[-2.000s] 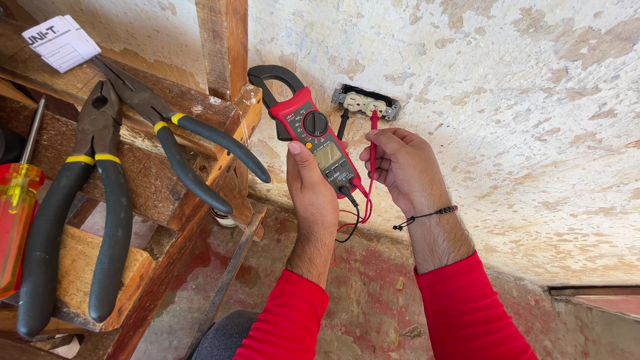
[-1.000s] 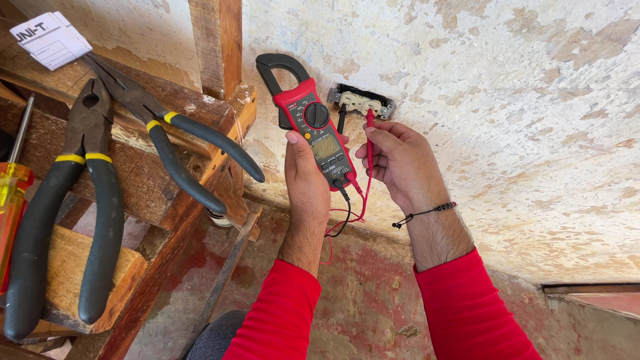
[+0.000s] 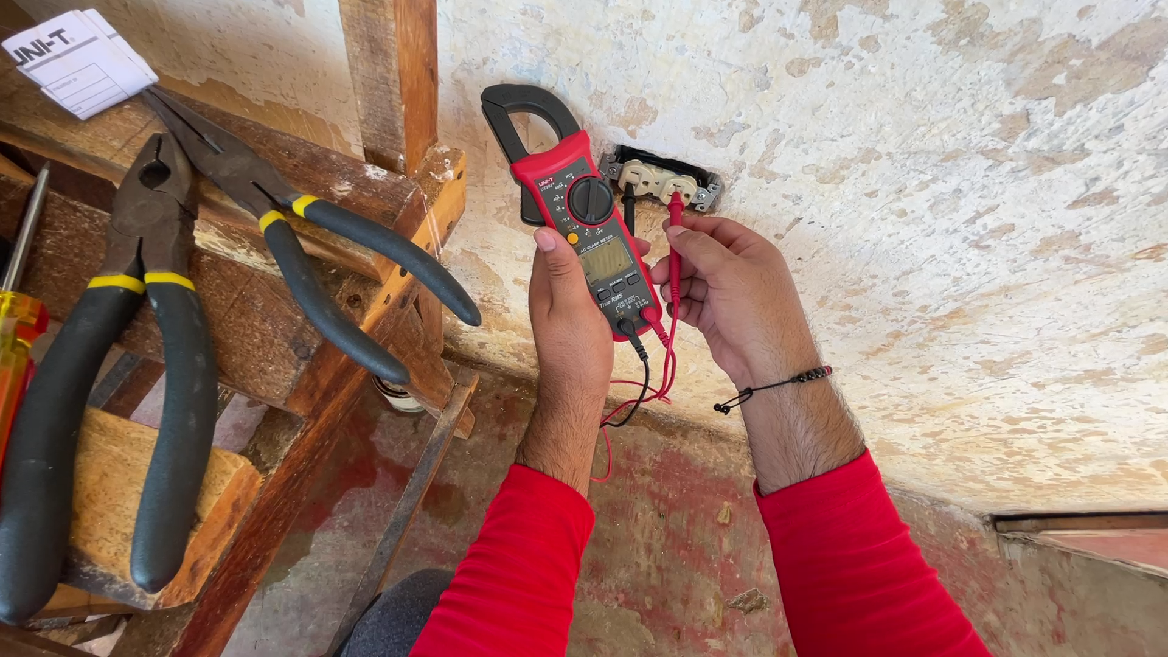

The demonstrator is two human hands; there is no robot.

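Note:
My left hand [image 3: 570, 338] holds a red and black clamp meter [image 3: 593, 228] upright, its jaw at the top and its display facing me. In my right hand [image 3: 739, 283] is the red test probe [image 3: 675, 251], pinched between thumb and fingers, its tip at the right side of a cream duplex outlet [image 3: 652, 181] in the wall. The black probe [image 3: 630, 208] stands at the outlet's left side, partly hidden behind the meter; what holds its lower end is hidden. Red and black leads [image 3: 669, 365] run from the meter's bottom jacks.
On a wooden stand [image 3: 319, 365] at the left lie lineman's pliers [image 3: 173, 365], long-nose pliers [image 3: 347, 246], a screwdriver [image 3: 16, 338] with a yellow and red handle, and a folded printed paper [image 3: 82, 64]. The outlet sits in a recess of the peeling wall [image 3: 912, 228].

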